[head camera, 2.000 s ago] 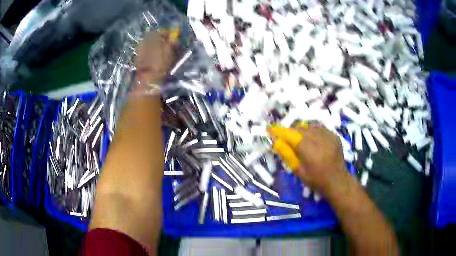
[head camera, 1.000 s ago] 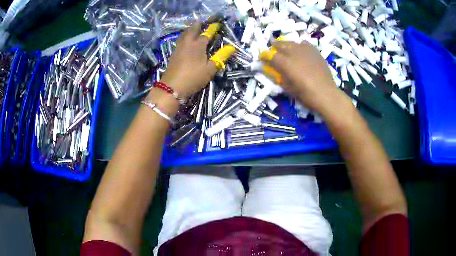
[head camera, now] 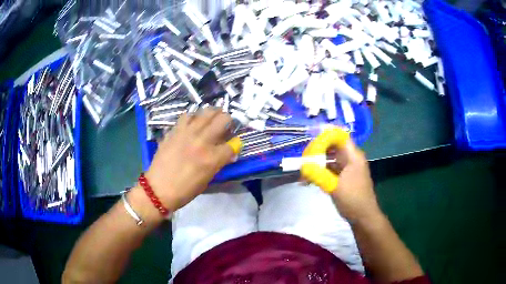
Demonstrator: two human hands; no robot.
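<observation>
My right hand, with yellow finger cots, grips a white cylinder between thumb and fingers. The cylinder points left, over the front edge of the near blue tray. My left hand is palm down over the left front of that tray, fingers bent, a yellow cot on the thumb; its fingertips are blurred and what lies under them is hidden. Silver metal tubes lie in the tray between the hands. More white cylinders lie loose at the tray's back and right.
A heap of white cylinders spreads behind the tray. A clear plastic bag with silver tubes is at the back left. A blue tray of silver pieces stands at the left, another blue tray at the right. My lap is below the table edge.
Both hands have moved toward the tray's front edge and lower in the picture. My right hand has come away from the heap with a white cylinder. The view has shifted.
</observation>
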